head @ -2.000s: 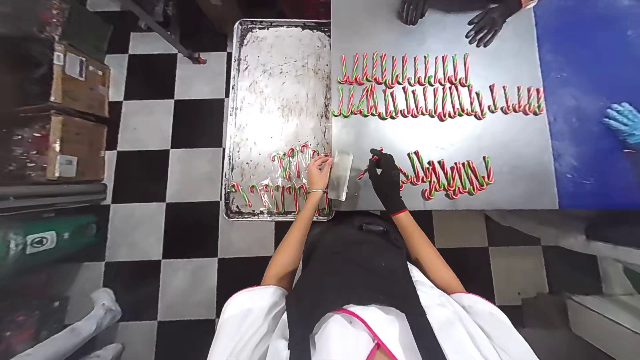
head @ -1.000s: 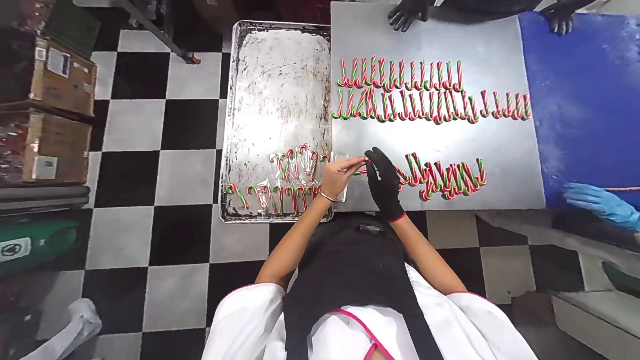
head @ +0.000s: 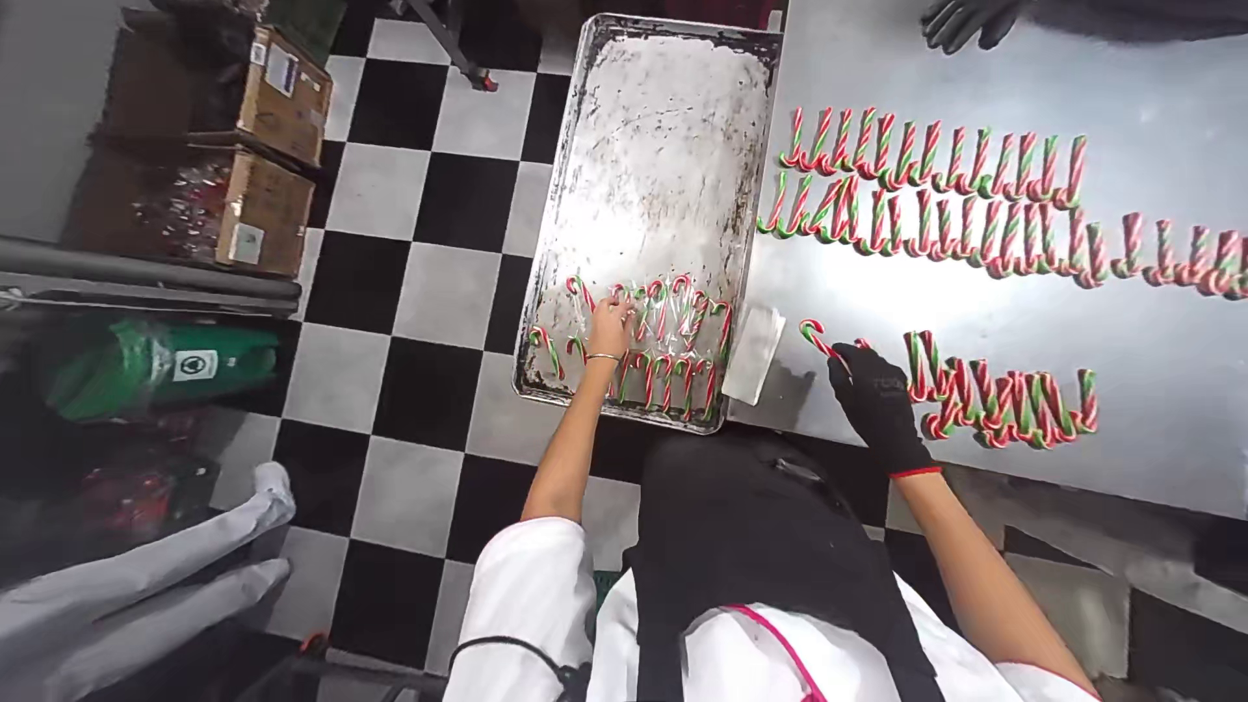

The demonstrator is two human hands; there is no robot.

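My bare left hand (head: 612, 327) is over the lower part of a worn metal sheet tray (head: 663, 136), its fingers at a candy cane in the upper of two rows of candy canes in clear wrap; whether it grips one I cannot tell. In its black glove, my right hand (head: 873, 395) holds a red, white and green candy cane (head: 817, 336), hook toward the upper left. Right of that hand lies a bunch of candy canes (head: 1014, 405) on the metal table. A stack of clear wrappers (head: 755, 355) sits between tray and right hand.
Two long rows of candy canes (head: 975, 229) cross the metal table (head: 1102, 88). Another person's black-gloved hand (head: 970, 21) rests at its far side. Cardboard boxes (head: 283, 97) and a green container (head: 210, 366) stand at the left. Someone's white-clad legs (head: 175, 546) show lower left.
My hands were close together near the tray's right edge; my left hand has moved left over the tray. A candy cane now shows clearly in my right hand. The blue-gloved hand is out of view.
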